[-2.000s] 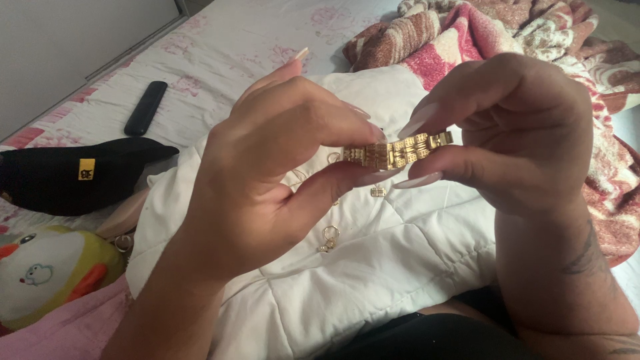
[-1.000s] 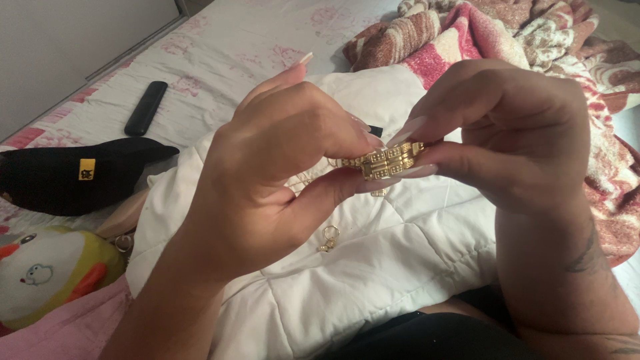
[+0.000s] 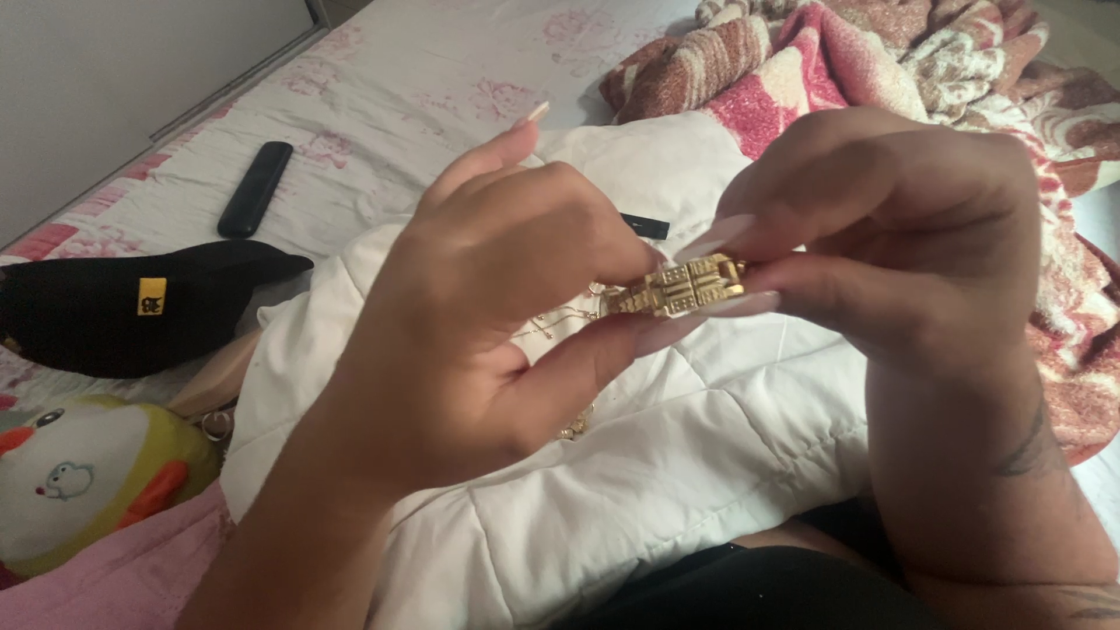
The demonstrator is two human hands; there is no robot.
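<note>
A gold-coloured link bracelet or watch band, with small studded panels, is stretched between both hands above the white quilted cover. My left hand pinches its left part between thumb and fingers, with one finger raised. My right hand grips its right end between thumb and fingertips. Below, thin gold chains lie on the cover, partly hidden by my left hand. More gold jewellery shows beneath my left thumb.
The white quilted cover spreads under the hands. At left lie a black remote control, a black cloth item with a yellow tag and a plush toy. A patterned blanket is bunched at upper right.
The gold piece has turned between my fingers, and its studded panels now face the camera more than two seconds ago. Both hands keep their hold and have shifted only slightly.
</note>
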